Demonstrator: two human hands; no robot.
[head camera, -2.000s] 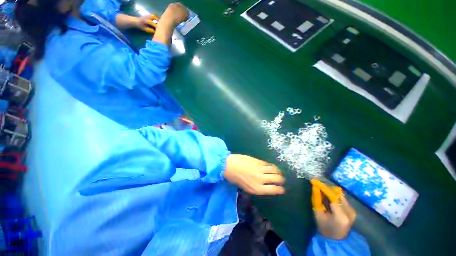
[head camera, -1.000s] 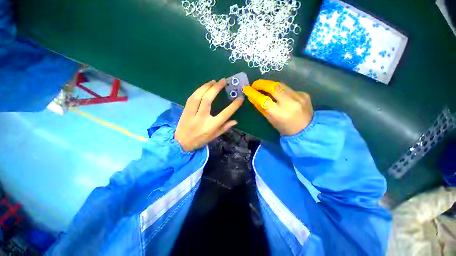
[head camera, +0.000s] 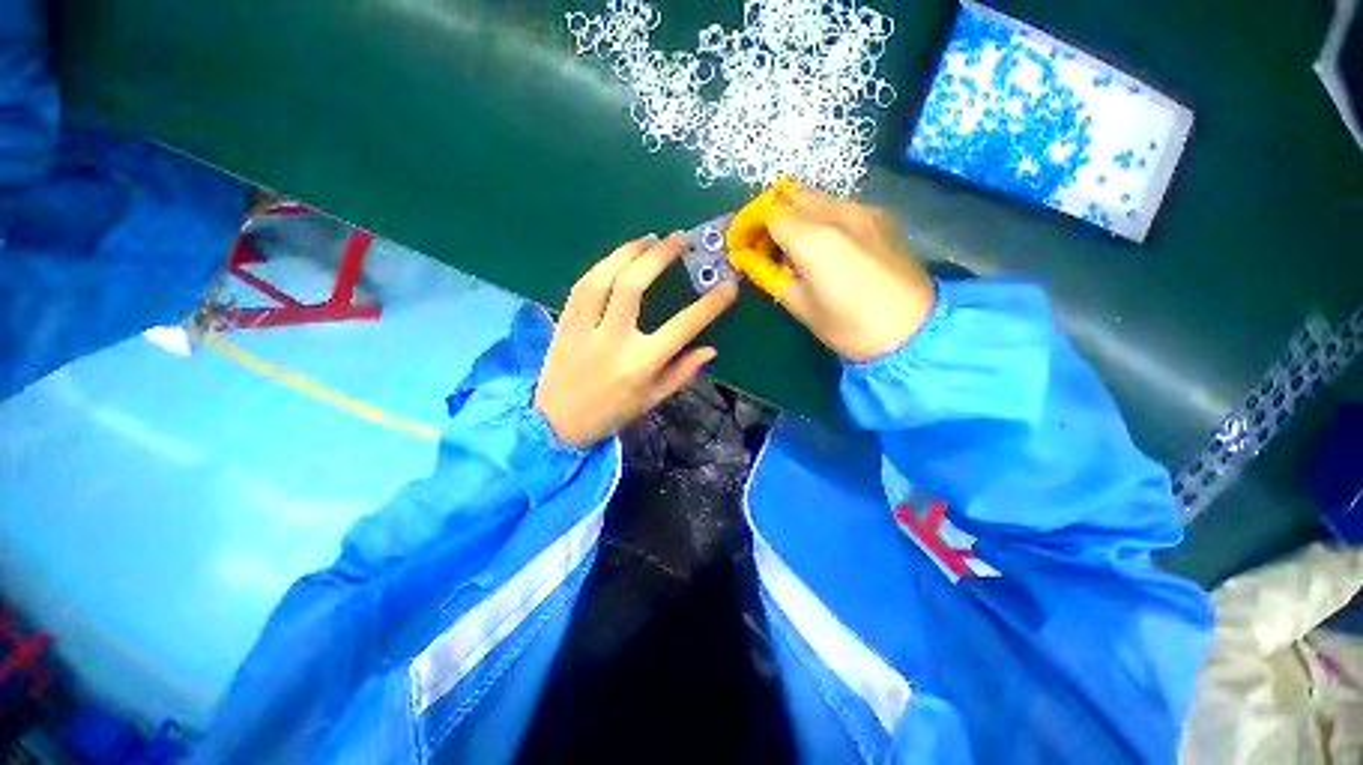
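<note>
A small grey lens plate (head camera: 709, 256) lies on the green bench, with two white rings showing on it. My left hand (head camera: 623, 341) holds the plate between its forefinger and thumb at the left and lower edges. My right hand (head camera: 837, 269), with orange-yellow finger cots, is at the plate's right side and partly covers it. Its fingers are curled together over that edge; whether they hold a ring cannot be seen. A loose heap of white rings (head camera: 770, 93) lies just beyond the plate.
A white tray (head camera: 1124, 212) with many blue pieces stands at the upper right. A perforated strip (head camera: 1271, 407) lies at the right. A blue-sleeved person (head camera: 112, 247) is at the far left. A red metal frame (head camera: 356, 278) stands on the pale blue floor.
Since two seconds ago, the view has tilted down and my hands have come together at the plate. In the last second, my right fingers have curled and shifted slightly toward the ring heap.
</note>
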